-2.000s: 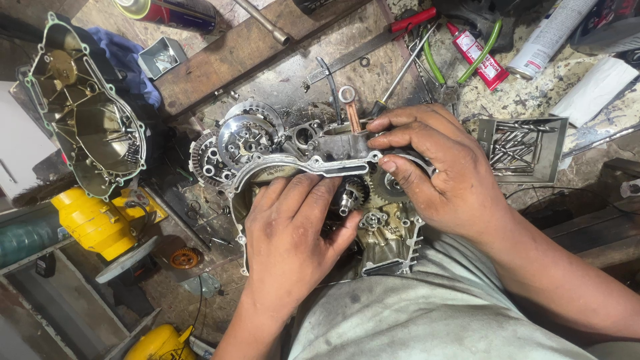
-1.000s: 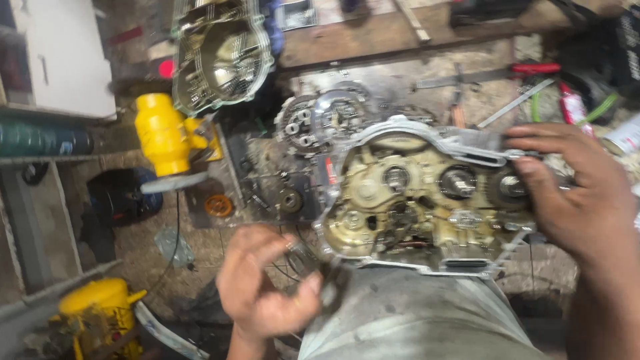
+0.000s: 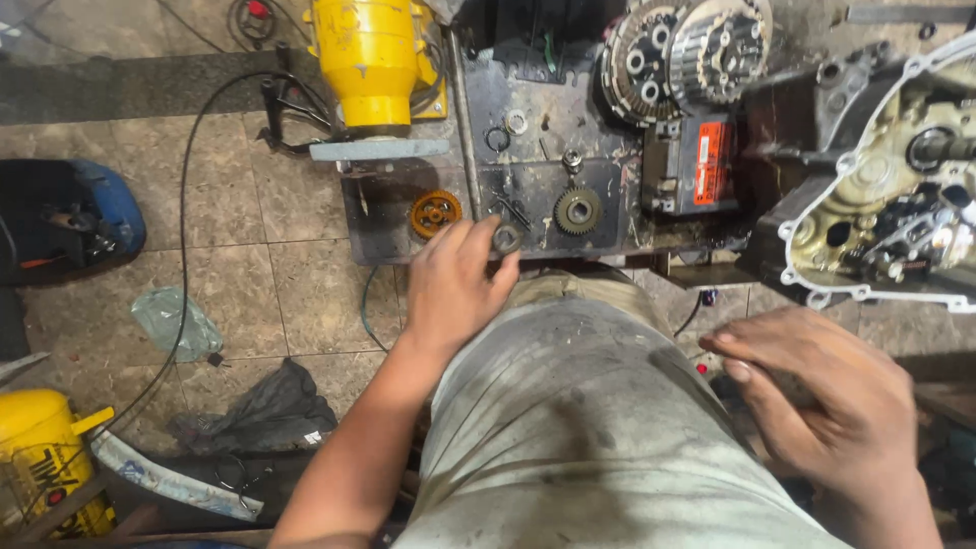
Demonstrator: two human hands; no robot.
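My left hand (image 3: 461,278) holds a small round metal part (image 3: 506,238), like a collar or bushing, between thumb and fingers at the bench's front edge. Just beyond its fingers lies an orange-brown gear (image 3: 435,214); to the right are loose bolts or pins (image 3: 512,210) and a grey steel gear (image 3: 578,211). My right hand (image 3: 816,389) hangs in the air, with nothing visible in it, its fingertips partly bent and thumb near the index finger. Above it, at the right edge, stands the open engine crankcase (image 3: 862,191) with a shaft end (image 3: 953,147) in it.
A yellow bench grinder (image 3: 366,61) with a grey wheel (image 3: 379,150) stands at the bench's left. A clutch assembly (image 3: 648,65) and a battery (image 3: 690,164) sit between the bench parts and crankcase. A black cable (image 3: 183,229), plastic bag (image 3: 177,324) and dark cloth (image 3: 267,412) lie on the floor.
The view has swung left. My left hand has left the crankcase and is now by the bench gears with the small part. My right hand has let go of the crankcase.
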